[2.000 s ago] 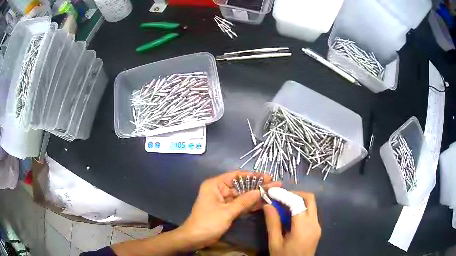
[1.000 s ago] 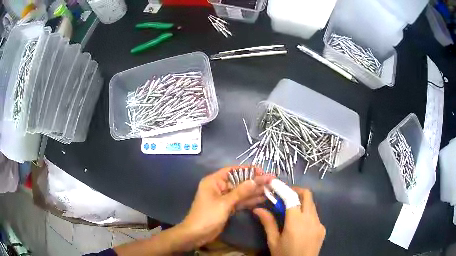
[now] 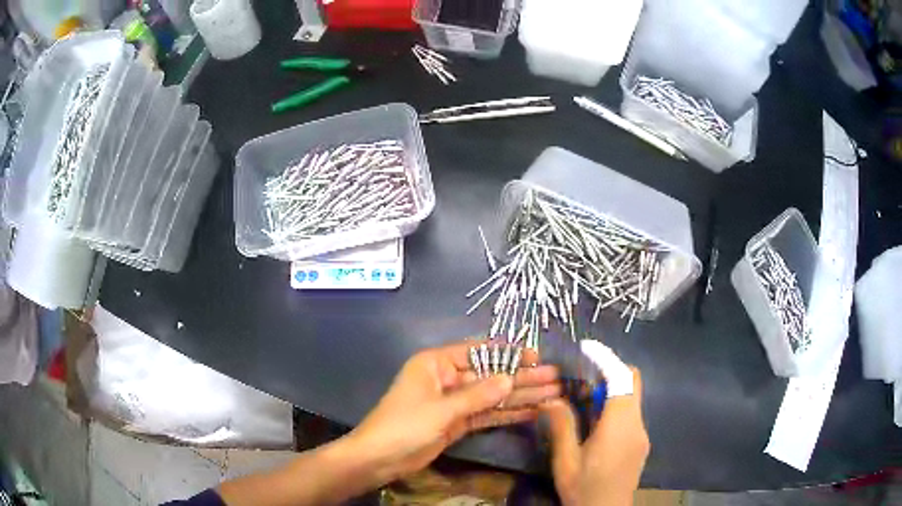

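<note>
My left hand [image 3: 425,405] is palm up at the lower centre, with several short metal pins [image 3: 495,359] fanned under its thumb. My right hand [image 3: 603,445] is just right of it, apart from the pins, closed around a blue tool [image 3: 598,395] that is blurred and partly hidden. White wrap [image 3: 608,368] covers a right finger. The supply tub [image 3: 613,188] lies tipped above my hands, with pins spilling out towards them. The collecting tub [image 3: 244,198], heaped with pins, stands on the digital scale [image 3: 346,277] to the left.
Stacked tubs [image 3: 163,178] stand far left. Green-handled pliers [image 3: 312,94], tweezers [image 3: 490,109] and loose pins [image 3: 433,63] lie at the top. A white pen [image 3: 628,128], a dark thin tool [image 3: 707,257], a small tub of pins [image 3: 781,296] and a paper strip [image 3: 831,267] are right.
My right hand has moved right and away from the pins in my left hand. My left fingers are more spread. The view has shifted slightly.
</note>
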